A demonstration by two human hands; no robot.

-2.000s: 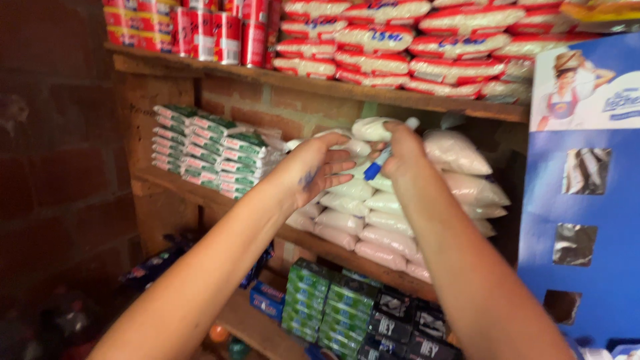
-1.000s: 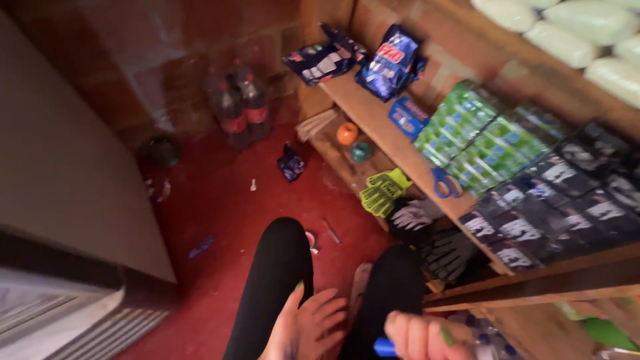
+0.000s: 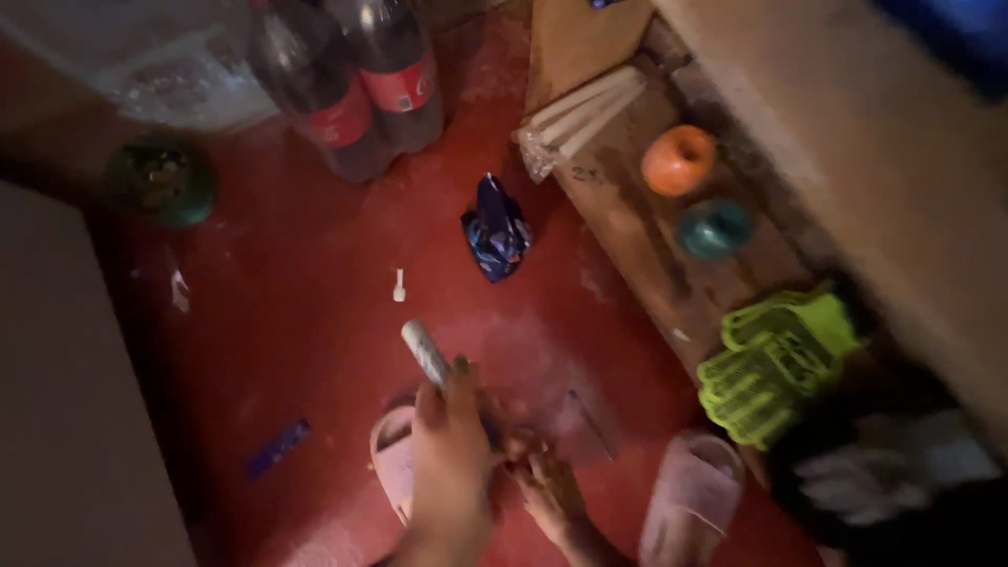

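My left hand [image 3: 453,441] is closed around a pale, thick marker [image 3: 425,354], whose whitish end sticks out up and to the left. A dark blue part shows at the other side of that hand, close to the fingers of my right hand [image 3: 551,488]. The right hand is lower and to the right, blurred, with its fingers bent toward the left hand; whether it grips anything is unclear. Both hands are above the red floor [image 3: 331,331], between two pink slide sandals [image 3: 392,457] [image 3: 693,492]. A thin dark stick [image 3: 591,425] lies right of the hands.
A crumpled blue packet [image 3: 496,232], a small white piece [image 3: 399,286] and a blue strip [image 3: 278,449] lie on the floor. Cola bottles [image 3: 402,87] stand behind. The low wooden shelf [image 3: 614,213] holds orange [image 3: 677,160] and teal [image 3: 715,228] rolls and yellow-green gloves [image 3: 780,362].
My hands were up at the white bags on the shelf, the right one with a blue-capped marker; now they are low over the floor and the left holds a marker. The view has swung down.
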